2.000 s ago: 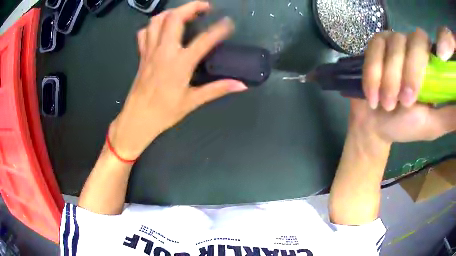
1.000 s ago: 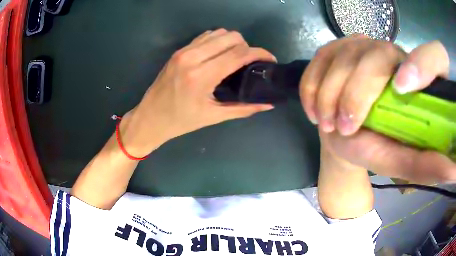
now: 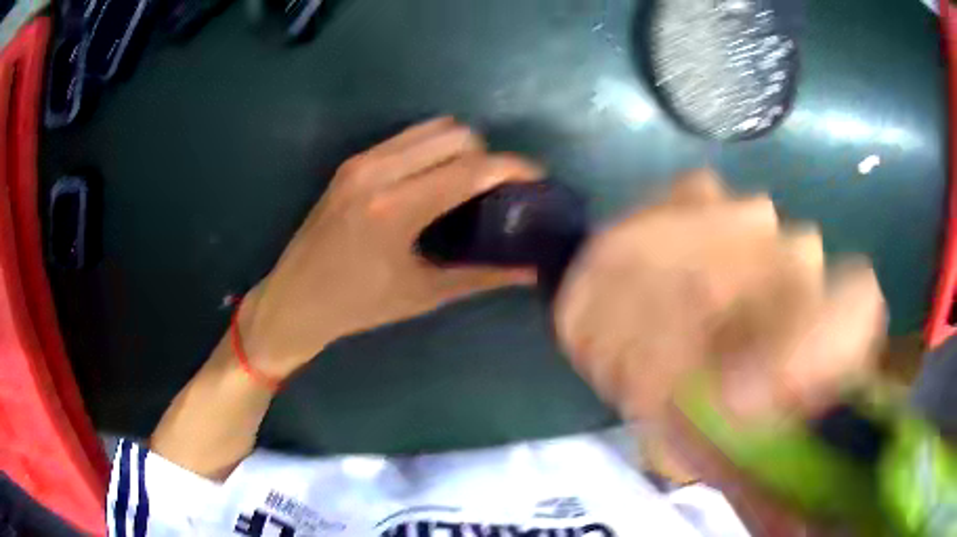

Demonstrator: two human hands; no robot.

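A black plastic housing [image 3: 477,229] is in my left hand [image 3: 367,236], held between thumb and fingers over the dark-green table. My right hand [image 3: 714,299], blurred by motion, is closed around the electric screwdriver [image 3: 766,451], whose lime-green body points to the lower right. The driver's black nose meets or overlaps the housing's right end. The bit tip and the screw holes cannot be made out.
A round black-rimmed dish of silver screws [image 3: 719,63] stands at the top right. Open-faced black housings [image 3: 69,222] lie along the left and top left. A red compartment tray [image 3: 29,315] borders the left, and another red edge [image 3: 945,210] shows at the right.
My left hand has closed on the housing and now sits lower. The driver has come from the right to the housing, and its body has swung towards the lower right. The view has shifted.
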